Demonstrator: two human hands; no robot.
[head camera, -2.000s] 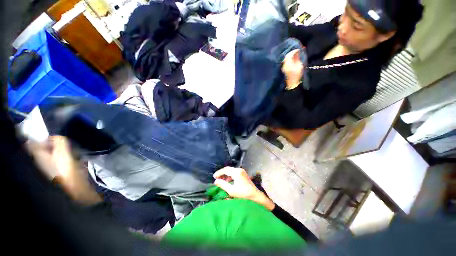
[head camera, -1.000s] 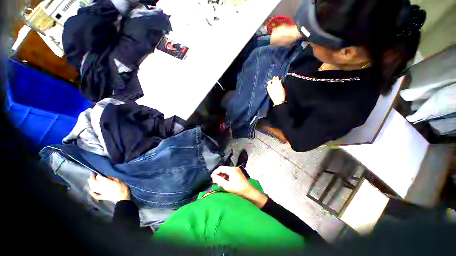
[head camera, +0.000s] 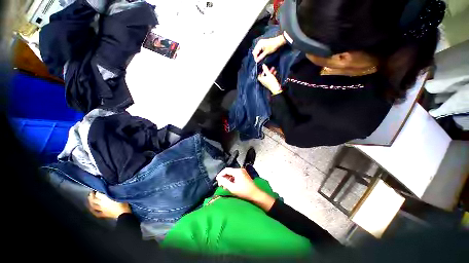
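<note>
A blue denim garment with pale double stitching lies spread over the heap in front of me, its far end reaching left. My left hand is at its lower left edge, fingers bent around the cloth. My right hand is in front of the green top, just right of the garment, with thumb and fingers curled together; whether something tiny is between them cannot be told. Black garments and a pale grey piece lie bunched behind the denim.
A white table bears a dark garment pile and a dark rectangular item with a picture. A blue crate stands left. A co-worker in black handles blue denim at right. A low stool stands lower right.
The dark rectangle at my left hand two seconds ago is gone from view. My left hand has moved right onto the denim edge. The view has shifted; the co-worker's hands have come together on their denim.
</note>
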